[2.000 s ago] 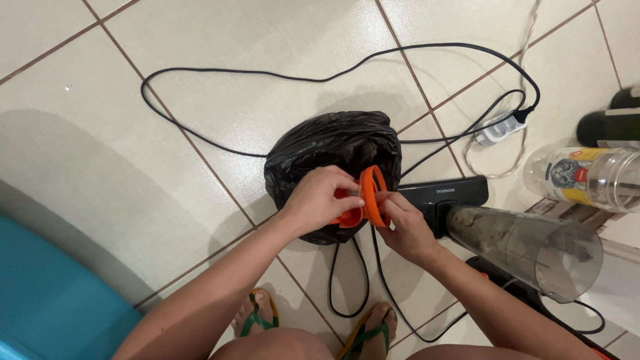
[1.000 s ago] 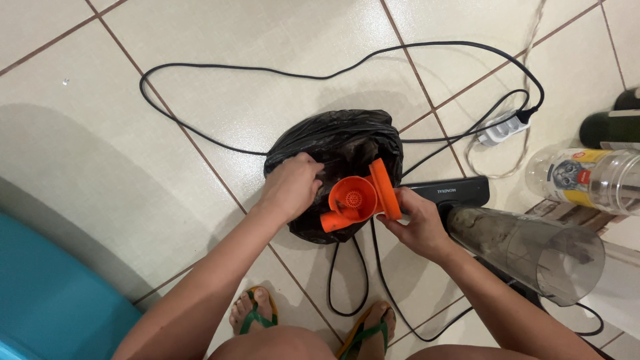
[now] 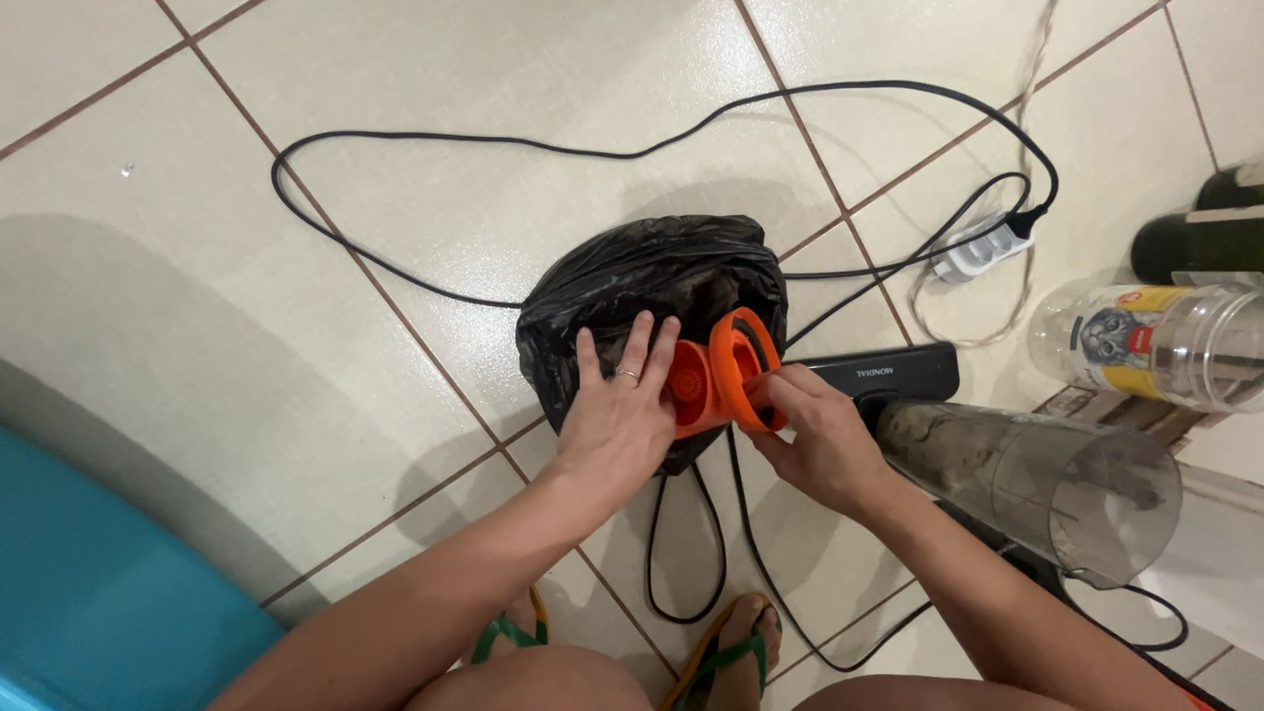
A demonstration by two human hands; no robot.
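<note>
An orange plastic vacuum cleaner part [image 3: 743,360], with a round rim and a cup-shaped section, is over the mouth of a black plastic bag [image 3: 642,257]. My right hand [image 3: 825,434] grips the rim from the right, its fingertips inside the ring. My left hand [image 3: 622,405], with a ring on one finger, has its fingers apart at the bag's opening, beside the cup section; its thumb is hidden. Grey dust shows inside the bag. The transparent dust container [image 3: 1027,484] of a Mondial vacuum cleaner [image 3: 869,373] lies to the right of my right hand.
A black power cord [image 3: 533,143] loops over the tiled floor to a white power strip [image 3: 983,252]. A clear plastic jar [image 3: 1136,346] and dark bottles [image 3: 1200,242] are at the right. A turquoise object [image 3: 109,583] fills the lower left. My feet in flip-flops [image 3: 731,652] are below.
The orange part has turned, its cup now facing left beside my left hand. My left hand has moved from the bag's left rim toward the part, fingers now spread. My right hand still holds the rim.
</note>
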